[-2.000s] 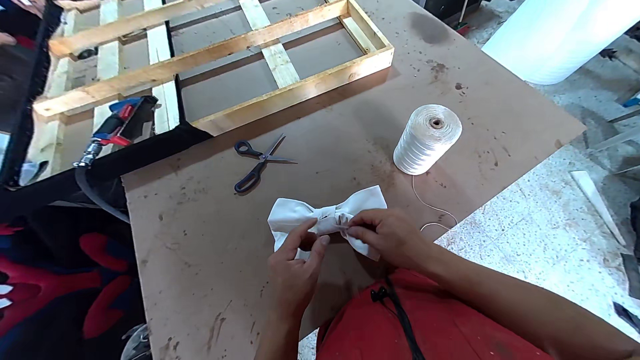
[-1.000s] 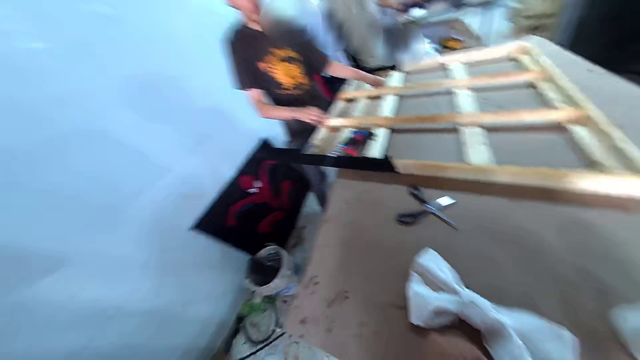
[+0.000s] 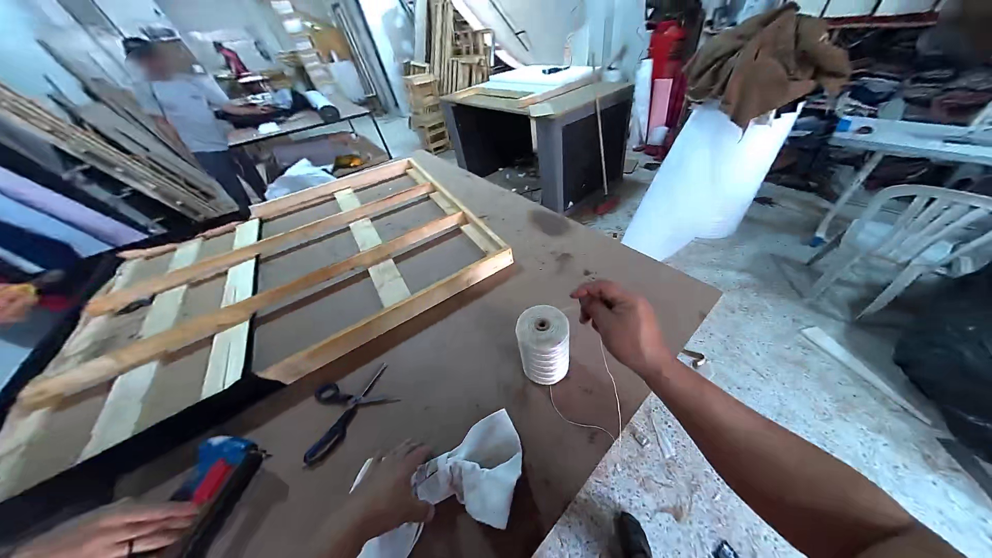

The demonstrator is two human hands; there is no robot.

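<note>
My left hand (image 3: pixel 391 484) holds the middle of a white fabric bow (image 3: pixel 484 473) on the brown-covered table, near its front edge. My right hand (image 3: pixel 620 322) is raised just right of a spool of white twine (image 3: pixel 544 349), fingers pinched on the twine. That strand (image 3: pixel 616 387) hangs from the fingers and loops back towards the spool. Scissors (image 3: pixel 350 411) with dark handles lie with blades apart, left of the spool. At the lower left another person's hand (image 3: pixel 147 523) rests by a blue and red pneumatic stapler (image 3: pixel 217 473).
A wooden slatted frame (image 3: pixel 387 310) with black fabric along its side lies across the table's far left. Beyond stand a grey-sided workbench (image 3: pixel 573 147), a white foam roll (image 3: pixel 697 178) and a plastic chair (image 3: pixel 903 232). Another person (image 3: pixel 186 116) stands at the back left.
Two seconds ago both my hands were on the bow; now my right hand is away from it, beside the spool. The stapler has moved off the wooden frame towards the near left. The view swung left and back.
</note>
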